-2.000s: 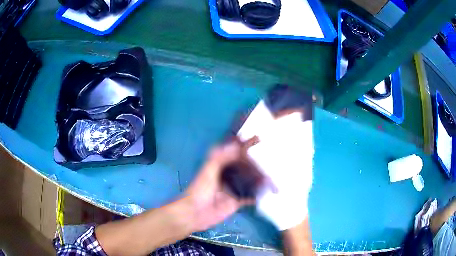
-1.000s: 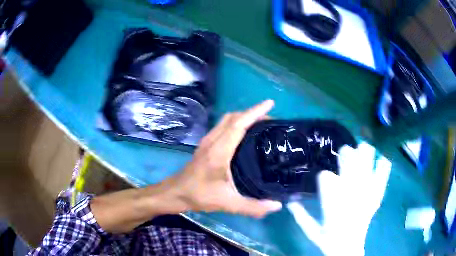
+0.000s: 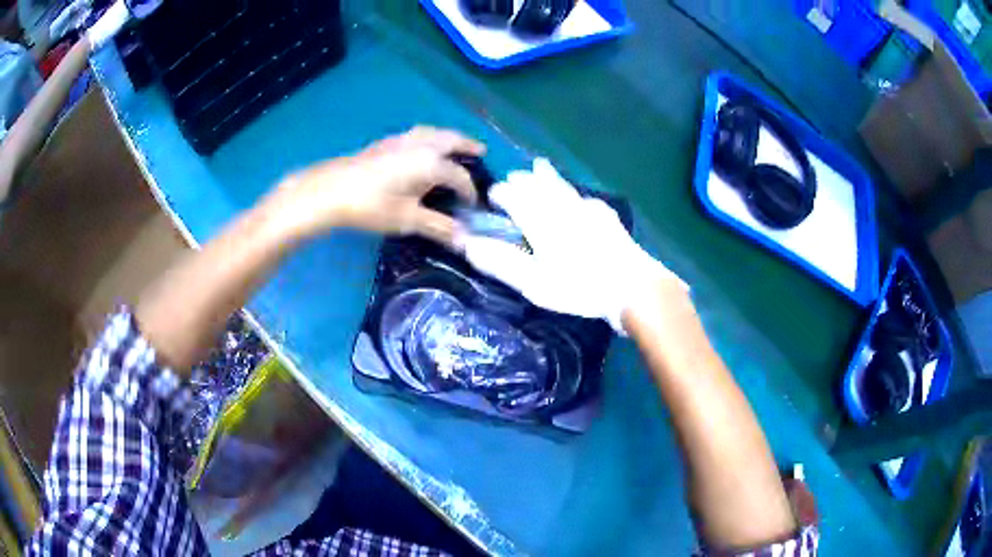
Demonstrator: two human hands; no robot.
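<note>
A black moulded insert (image 3: 593,397) lies tilted on the bench in front of me. A crinkled clear bag with dark contents (image 3: 462,354) sits in its lower rounded hollow. My bare left hand (image 3: 446,196) is curled around a dark part at the insert's upper end, seemingly the glossy black unit (image 3: 492,225). My white-gloved right hand (image 3: 511,223) lies palm down over the same area. The hands hide most of the unit and the upper hollow, so how it sits is unclear.
Stacked black inserts (image 3: 239,65) stand at upper left. Blue-rimmed trays with headphones (image 3: 778,196) lie on the green conveyor beyond. An open carton (image 3: 131,234) is below the bench edge at left. Another person's arm (image 3: 49,120) shows at far left.
Both hands have moved left from the bench onto the insert's upper part, and the unit they held is now mostly hidden there. The view has turned.
</note>
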